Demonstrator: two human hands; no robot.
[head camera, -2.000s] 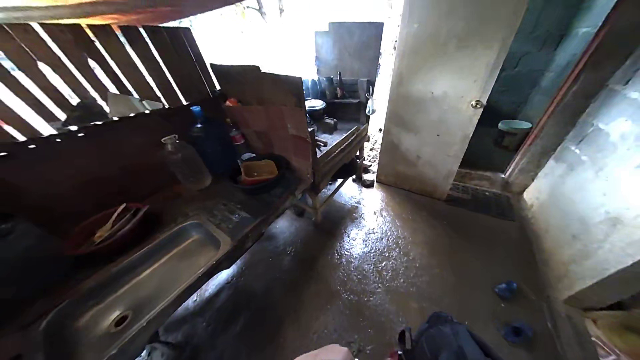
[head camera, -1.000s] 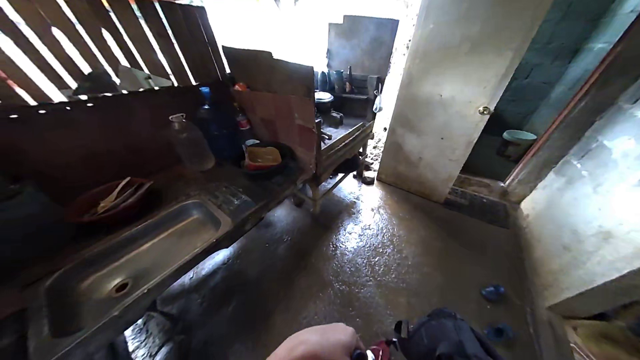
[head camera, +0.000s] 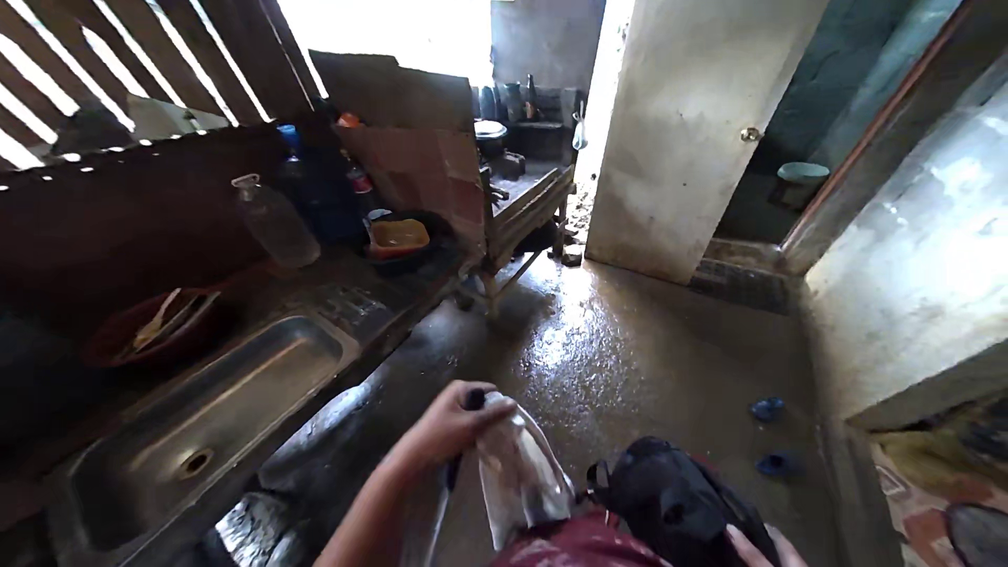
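Note:
My left hand (head camera: 472, 417) is closed around a black handle, with a pale, shiny sheet or cloth (head camera: 520, 472) hanging from it; a thin metallic blade or rod shows below the fist. At the lower right, the fingertips of my right hand (head camera: 760, 547) rest against a black bag (head camera: 677, 504). Most of that hand is hidden. Dark red fabric (head camera: 587, 543) lies between the two, at the bottom edge.
A steel sink (head camera: 213, 425) is set in the counter at left, beside a red basin (head camera: 157, 327) with utensils, a clear plastic bottle (head camera: 276, 224) and an orange container (head camera: 398, 236). Blue slippers (head camera: 768, 408) lie on the wet floor (head camera: 630, 346). A door (head camera: 693, 134) stands ajar.
My left hand has come further into view from the bottom edge, now with the black handle and pale sheet visible. Fingertips of my right hand now show at the bag.

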